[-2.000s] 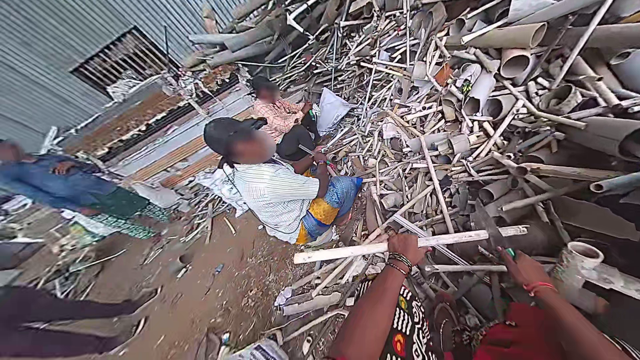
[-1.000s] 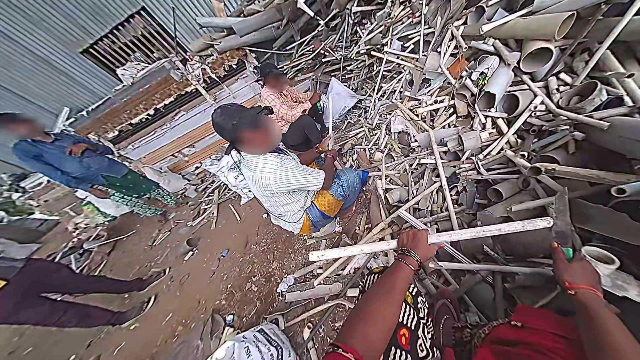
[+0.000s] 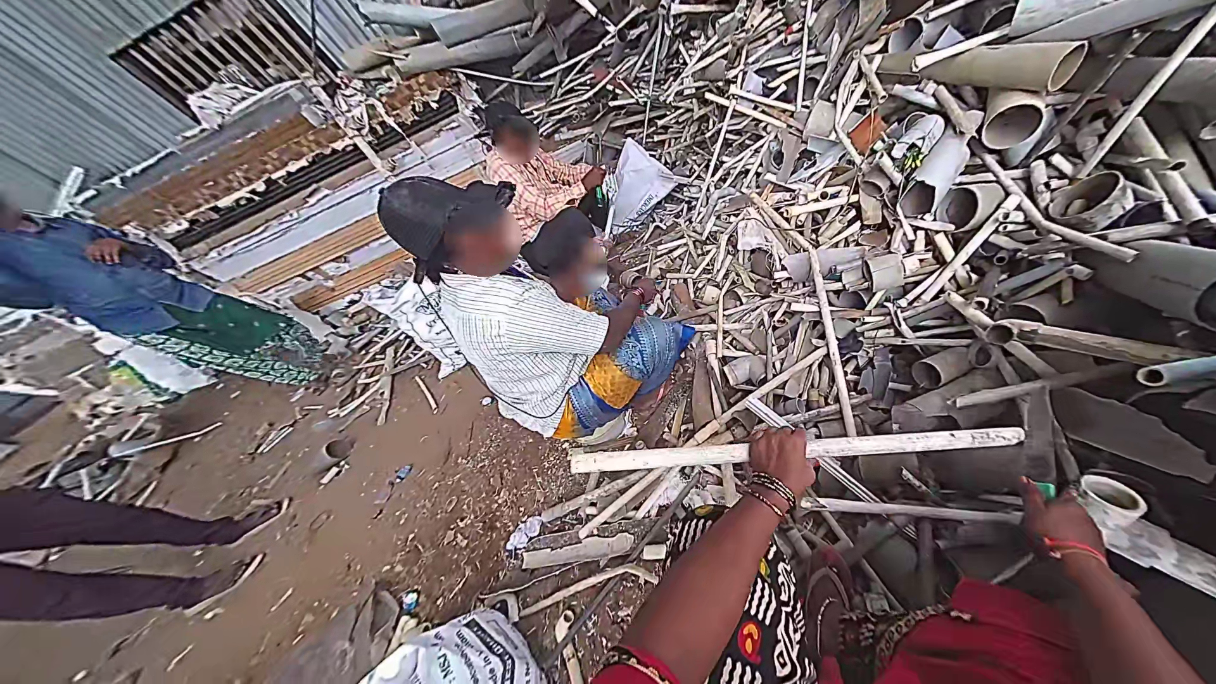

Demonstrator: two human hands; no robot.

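A long white plastic pipe (image 3: 912,443) lies crosswise in front of me, with my left hand (image 3: 783,460) closed around it. Bangles circle that wrist. Lower right, my right hand (image 3: 1059,521) grips the green handle of a broad, dark-bladed cutting tool (image 3: 1039,439). The blade points away from me, by the pipe's right end; whether they touch is hard to tell. A short grey pipe piece with a round opening (image 3: 1113,500) lies beside my right hand.
Scrap pipes (image 3: 969,204) are heaped ahead and to the right. Several people sit or stand to the left, the nearest a seated person (image 3: 518,318) in a striped shirt. A printed white sack (image 3: 465,655) lies at the bottom.
The blade and my right hand were higher against the pipe's right part two seconds ago; the hand is now lower. My left hand keeps its hold. Another seated person's head now shows behind the striped shirt.
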